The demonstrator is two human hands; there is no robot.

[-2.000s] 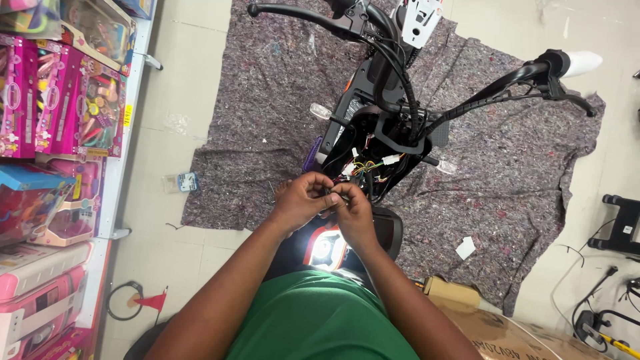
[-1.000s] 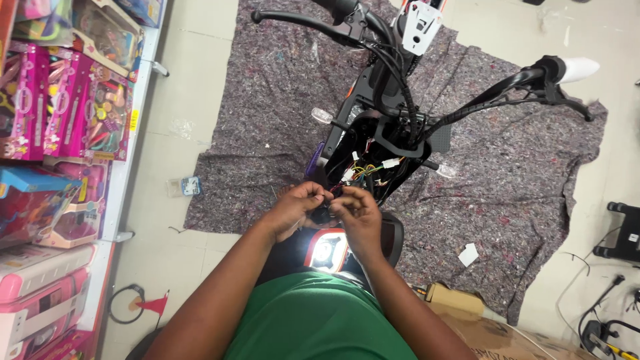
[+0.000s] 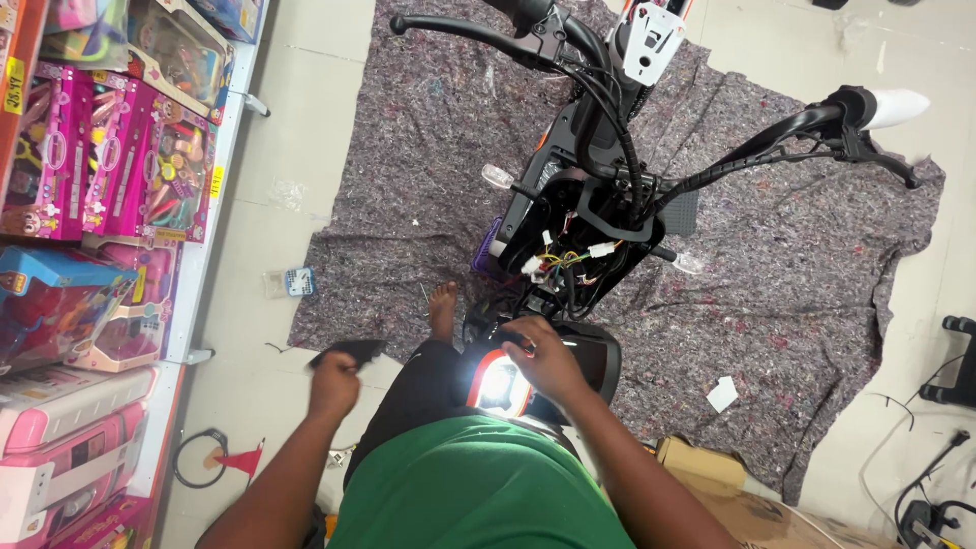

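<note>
My left hand [image 3: 334, 385] is out to the left, closed on a dark flat piece [image 3: 354, 352], blurred, perhaps thin plastic or cloth. My right hand [image 3: 543, 358] is above the lit headlight [image 3: 499, 385], fingers curled round a small dark thing that is mostly hidden. Beyond that hand lies the open black front housing of an electric two-wheeler, with white connectors [image 3: 601, 250] and coloured wires [image 3: 564, 261] exposed. Above the housing rise the black handlebars [image 3: 762, 137], with brake levers and a white grip [image 3: 898, 108].
A grey felt mat [image 3: 770, 305] lies under the vehicle. Shelves of boxed toys [image 3: 114, 152] stand at the left. Clear-lensed indicators [image 3: 498, 177] stick out beside the housing. A cardboard box [image 3: 755, 518] is at lower right, black metal parts [image 3: 953, 358] at the right edge.
My hands were together below the wires and are now apart. The left has moved out to the left with the dark piece; the right is over the headlight.
</note>
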